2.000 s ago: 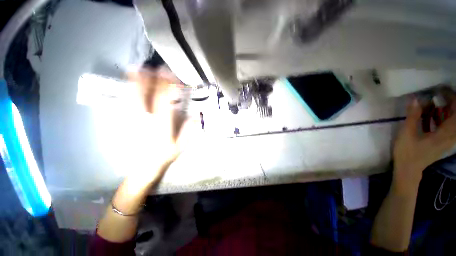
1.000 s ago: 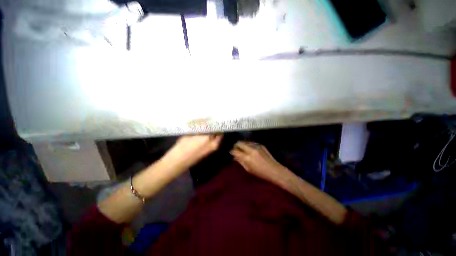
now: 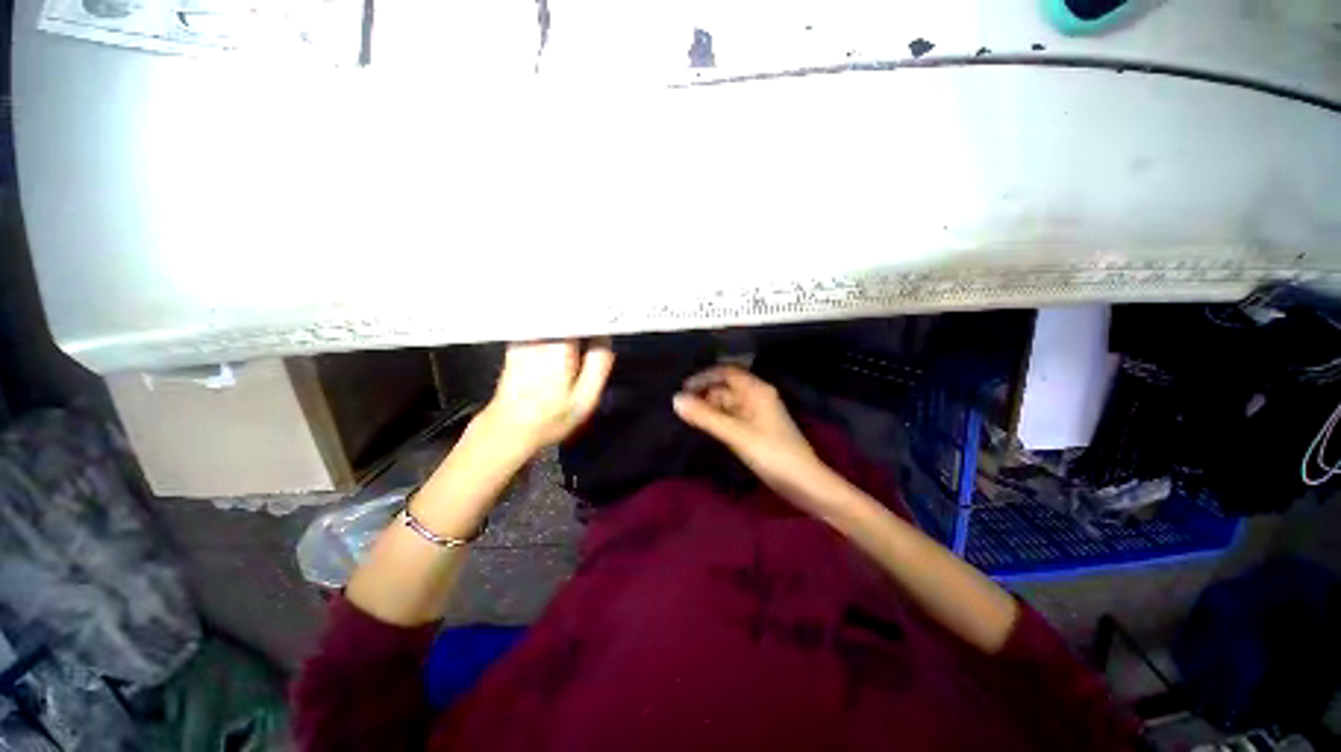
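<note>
The white sewing table (image 3: 588,191) fills the upper view. My left hand (image 3: 547,392) is at its front edge, with the fingertips partly cut off from view by the edge. My right hand (image 3: 747,419) is just below the edge, to the right, with its fingers curled and the thumb near them. Black material (image 3: 640,434) lies between and below my hands; I cannot tell if either hand holds any of it. The sewing machine's head and needle are out of view.
The teal-cased phone (image 3: 1085,15) is cut off at the top. A printed sheet (image 3: 162,22) lies top left. Below the table are an open box (image 3: 221,434), a blue plastic basket (image 3: 1096,547), a white panel (image 3: 1062,379) and black cloth (image 3: 1221,397) with white cord.
My left hand has left the needle area and my right hand has left the red-handled item at far right; both came together at the front edge. The view has tilted down.
</note>
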